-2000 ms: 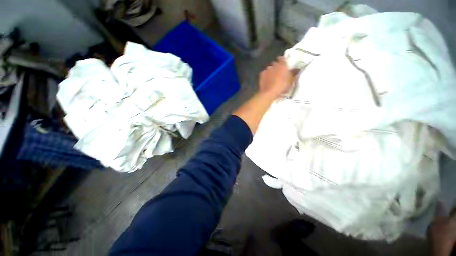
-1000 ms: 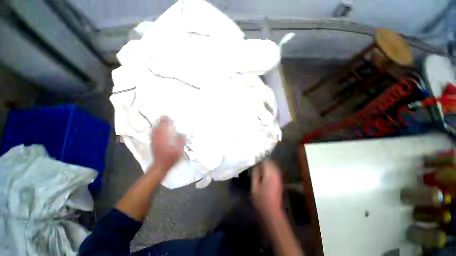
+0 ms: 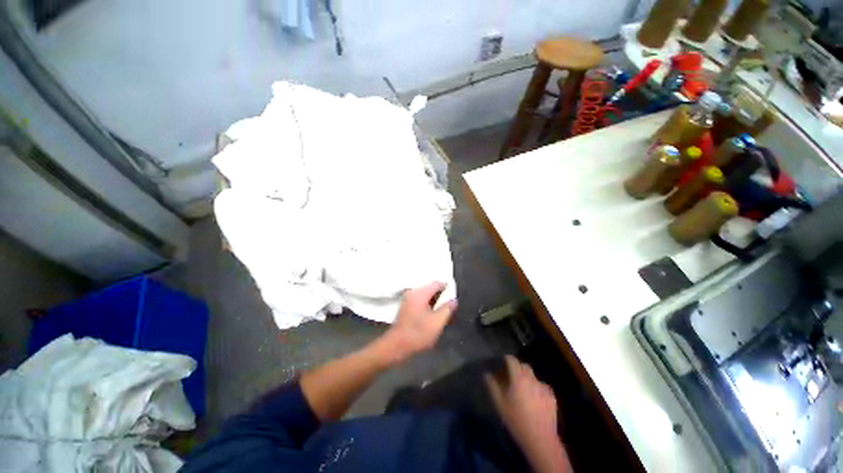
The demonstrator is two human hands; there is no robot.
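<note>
A large heap of white garments (image 3: 342, 203) stands on the floor ahead, left of the table, very bright and with a few dark seam lines. My left hand (image 3: 423, 321) is at the heap's near right corner, fingertips touching the cloth; whether they grip it is unclear. My right hand (image 3: 527, 402) is low, between my lap and the table edge, slightly blurred. Its fingers are apart and it holds nothing visible.
A blue bin (image 3: 171, 323) and another white garment pile (image 3: 97, 397) are at lower left. The white machine table (image 3: 545, 217) is at right, with thread cones (image 3: 702, 217) and the machine bed (image 3: 767, 360). A wooden stool (image 3: 566, 55) stands behind.
The view has swung right, bringing the table and machine bed into sight. My left hand has moved from the heap's front to its near right corner. My right hand is lower, away from the heap.
</note>
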